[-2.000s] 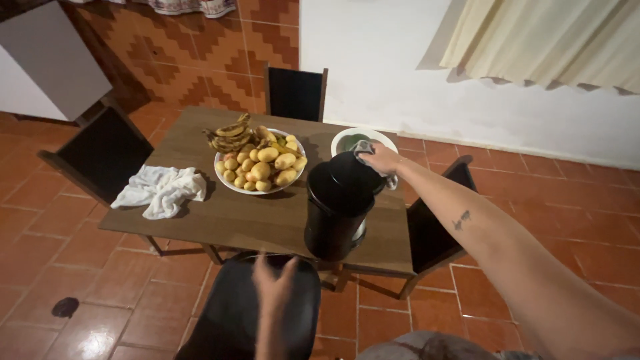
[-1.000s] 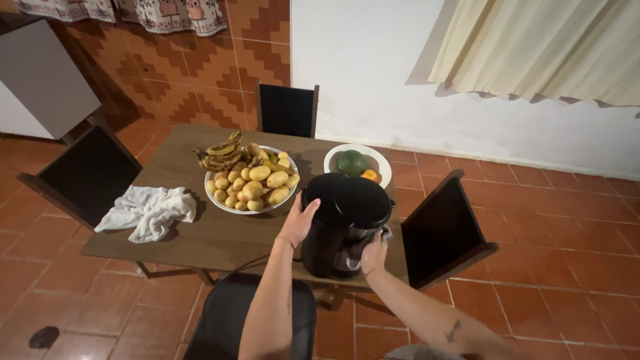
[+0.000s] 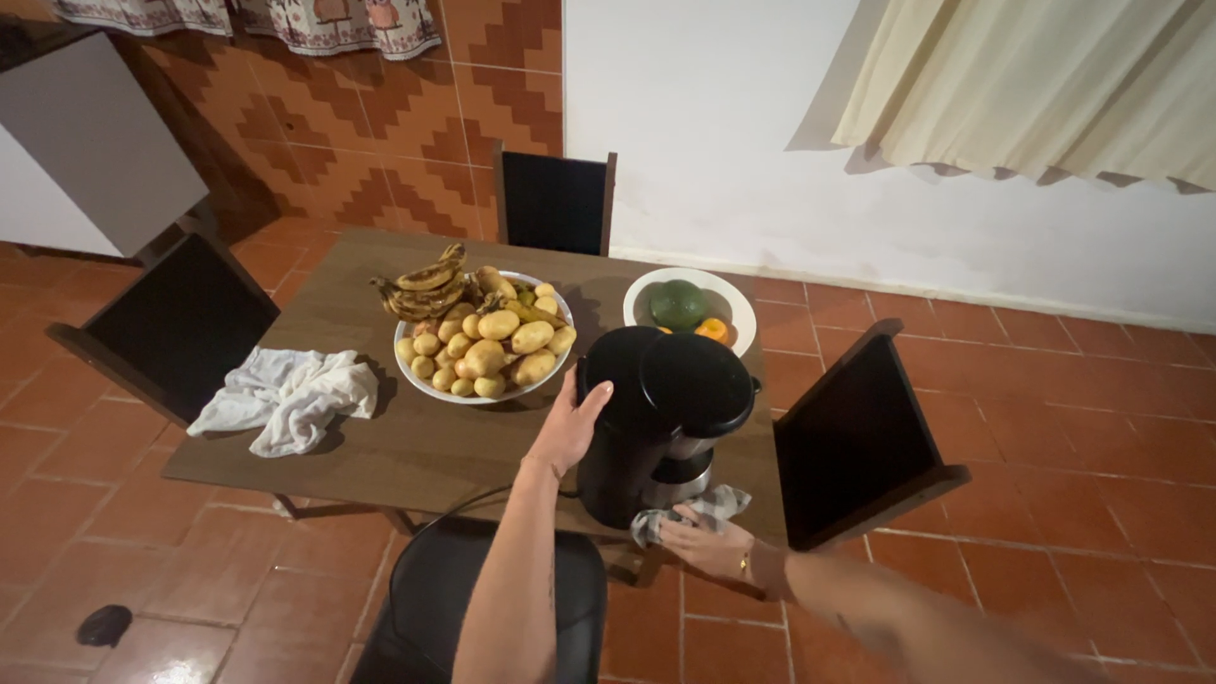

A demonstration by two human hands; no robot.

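A black coffee maker stands at the near right part of a brown wooden table. My left hand rests against its left side near the top, thumb on the lid's edge. In my right hand is a grey and white checked cloth, pressed at the base of the machine, below its metal-banded carafe. Behind the machine sits a white bowl with a green fruit and orange fruit. A wide white bowl of potatoes and ripe bananas lies left of it.
A crumpled white cloth lies on the table's left. Dark chairs stand at the left, far side and right. A black seat is at the near edge, with a power cord running over it.
My right hand has moved with the checked cloth from the machine's top, down its front to the base. My left hand came up from over the near seat and now touches the machine's side.
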